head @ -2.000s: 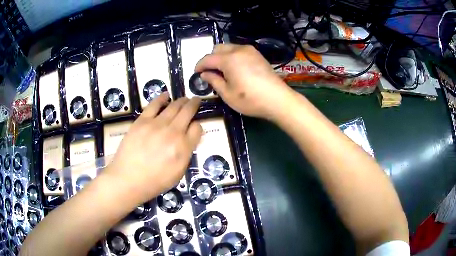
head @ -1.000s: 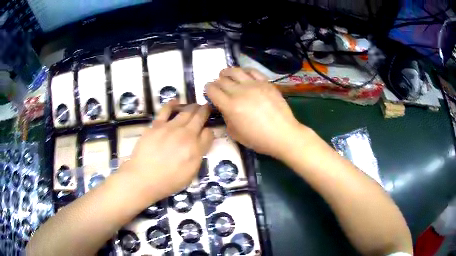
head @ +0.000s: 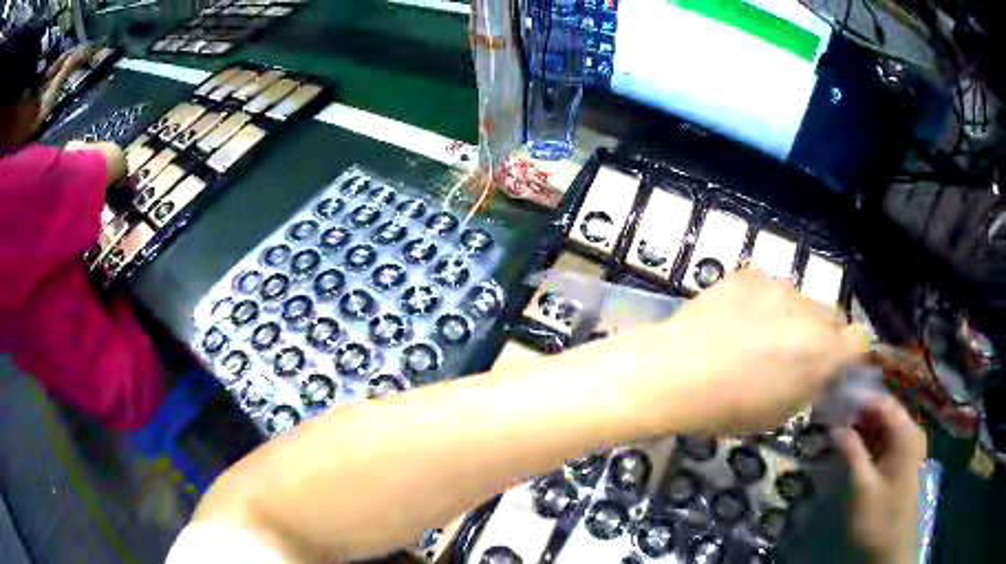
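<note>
The black blister tray [head: 632, 245] at right holds gold housings [head: 663, 220], several with black-and-silver rings. My left arm crosses over it from the lower left. My left hand [head: 761, 347] is over the tray, fingertips hard to make out. My right hand [head: 888, 463] is blurred at the tray's right side. A blurred grey, clear-looking piece [head: 849, 393] lies between the hands, against the right fingertips; whether it is gripped is unclear. A clear sheet of rings [head: 728, 506] overlies the lower housings. A larger ring sheet [head: 359, 303] lies left of the tray.
A person in a red sleeve [head: 66, 259] works at far left beside another tray of housings [head: 166, 182]. A lit monitor [head: 717, 72] stands behind my tray. A clear bottle [head: 555, 99] stands left of it. Cables and a red-and-white package [head: 938, 391] are at right.
The view has swung left, bringing in the neighbouring person, the large ring sheet and the monitor. My right hand has moved off the top-right housing toward the tray's right side. My hands look blurred.
</note>
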